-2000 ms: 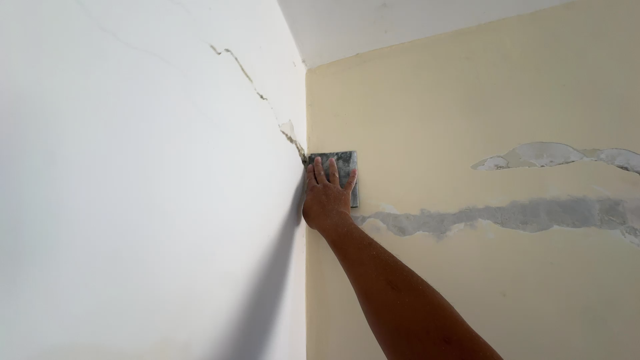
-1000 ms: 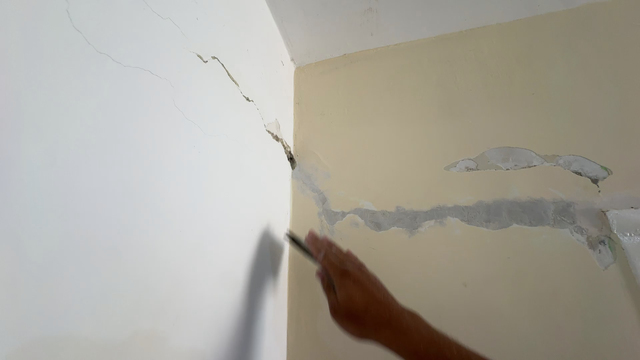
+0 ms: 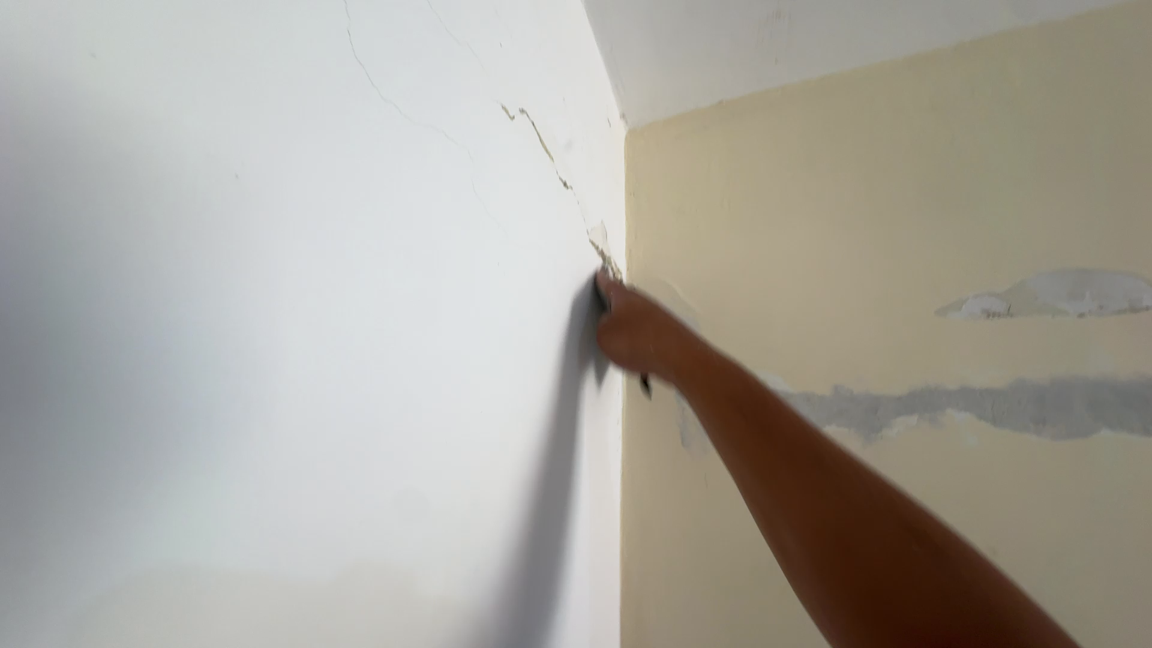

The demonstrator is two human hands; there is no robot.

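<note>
My right hand (image 3: 641, 331) is at the corner where the white wall (image 3: 270, 315) meets the cream wall (image 3: 855, 225). It grips a thin dark flat tool, perhaps a putty scraper (image 3: 645, 386), mostly covered by the hand; one dark corner shows below the palm. The fingertips are against the white wall at the lower end of a jagged crack (image 3: 543, 139). A band of grey filler (image 3: 990, 405) runs across the cream wall, partly behind my forearm. My left hand is out of the frame.
The white ceiling (image 3: 765, 45) meets both walls above the hand. A chipped plaster patch (image 3: 1071, 292) lies above the grey band at the right. Hairline cracks (image 3: 387, 99) run down the white wall at the upper left.
Two seconds ago my right hand held the flat tool against the cream wall at the corner; a second ago it was lower, off the crack. Now it is up at the crack's lower end.
</note>
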